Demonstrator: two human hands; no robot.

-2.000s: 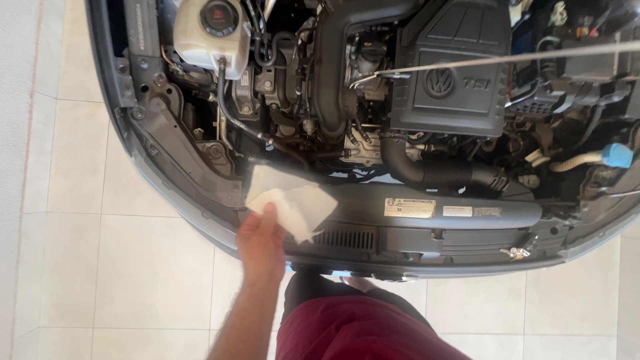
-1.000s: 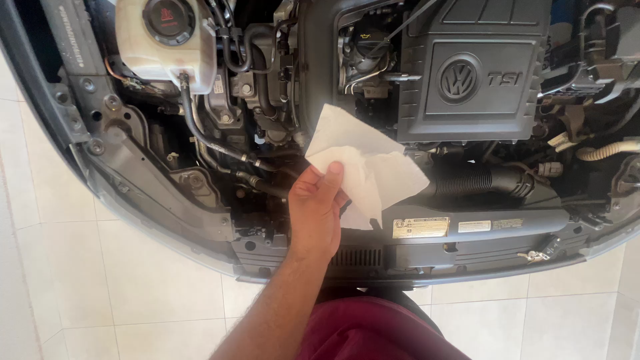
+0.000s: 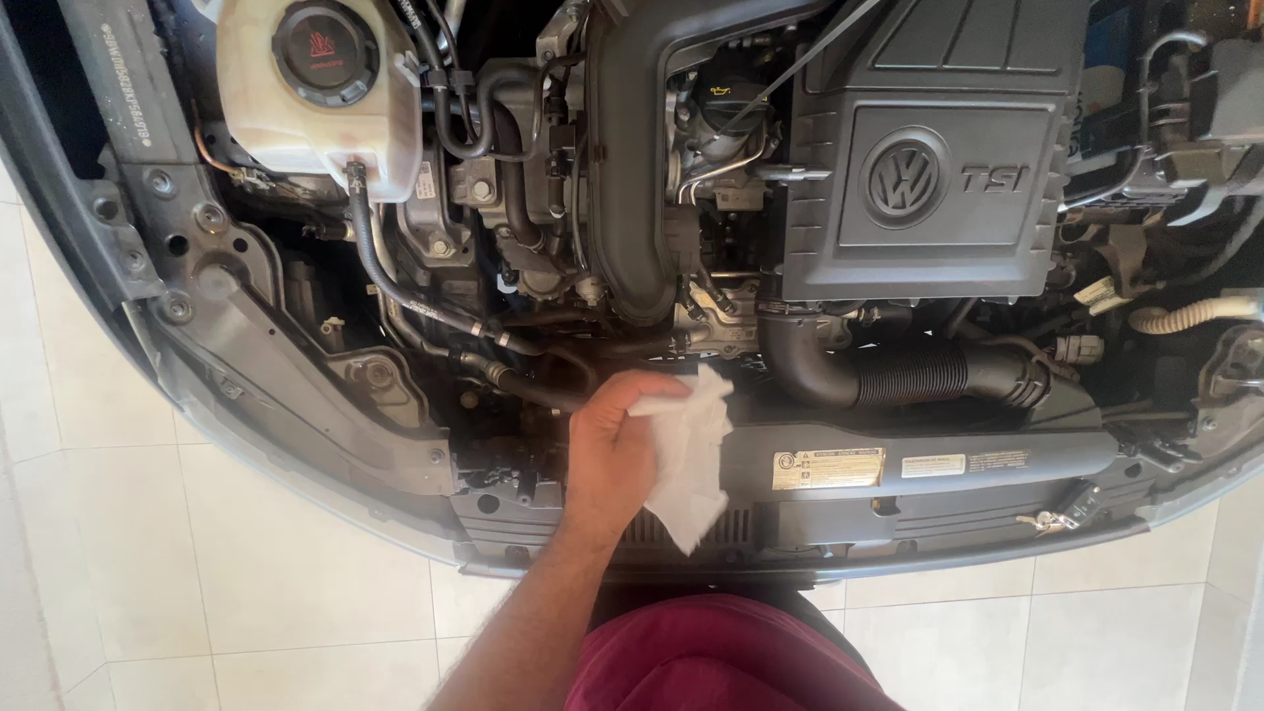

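My left hand point(image 3: 614, 459) pinches a crumpled white paper towel point(image 3: 688, 464) between thumb and fingers, over the front edge of a car's engine bay. The towel hangs to the right of the hand, left of the label on the dark front crossmember point(image 3: 731, 444). Above it is the lower end of a thick black air duct point(image 3: 632, 197), with the black oil filler cap point(image 3: 731, 99) to the duct's upper right. A black engine cover point(image 3: 928, 178) marked VW TSI lies right of the cap. My right hand is outside the view.
The white coolant expansion tank point(image 3: 237, 99) with a black cap stands at the upper left. A corrugated intake hose point(image 3: 910, 377) runs below the engine cover. Keys point(image 3: 1071, 512) lie on the front panel at right. A thin rod point(image 3: 800, 64) slants over the engine. Pale floor tiles point(image 3: 306, 553) border the car.
The paper towel was spread wider a second ago and is now more bunched and hanging. My left hand has moved right along the bay's front edge since two seconds ago.
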